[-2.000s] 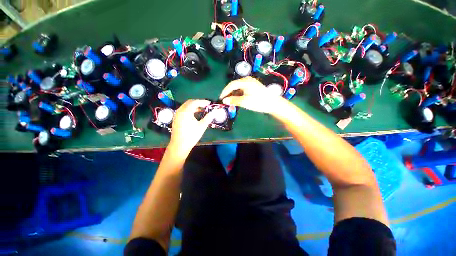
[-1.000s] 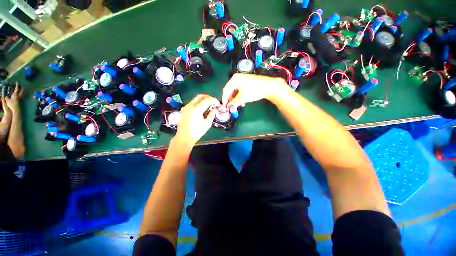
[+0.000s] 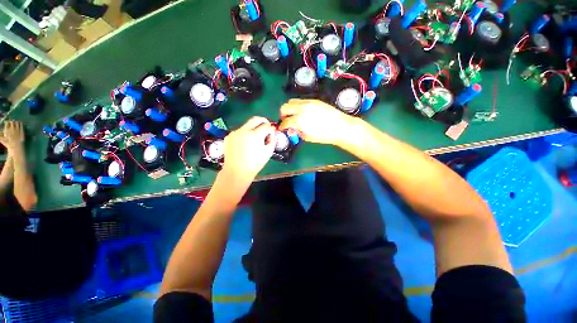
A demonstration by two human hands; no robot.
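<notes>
A black speaker unit (image 3: 282,142) with a silver-white disc and a blue battery cell (image 3: 293,136) lies between my hands at the near edge of the green bench (image 3: 354,150). My left hand (image 3: 249,150) is at its left side, fingers curled and partly covering it. My right hand (image 3: 315,121) is at its upper right, thumb and fingers pinched together over the unit. The small part or wire between the fingertips is too small and blurred to tell.
Many partly assembled units (image 3: 202,94) with blue cells, discs and loose wires crowd the bench left, ahead and right. Another person's arm (image 3: 19,158) rests at the far left edge. A blue stool (image 3: 510,197) stands below the bench at right.
The view has shifted, so the other person's arm and more of the blue stool now show. My hands stay at the same unit; my right hand's fingers have moved lower, closer to my left hand.
</notes>
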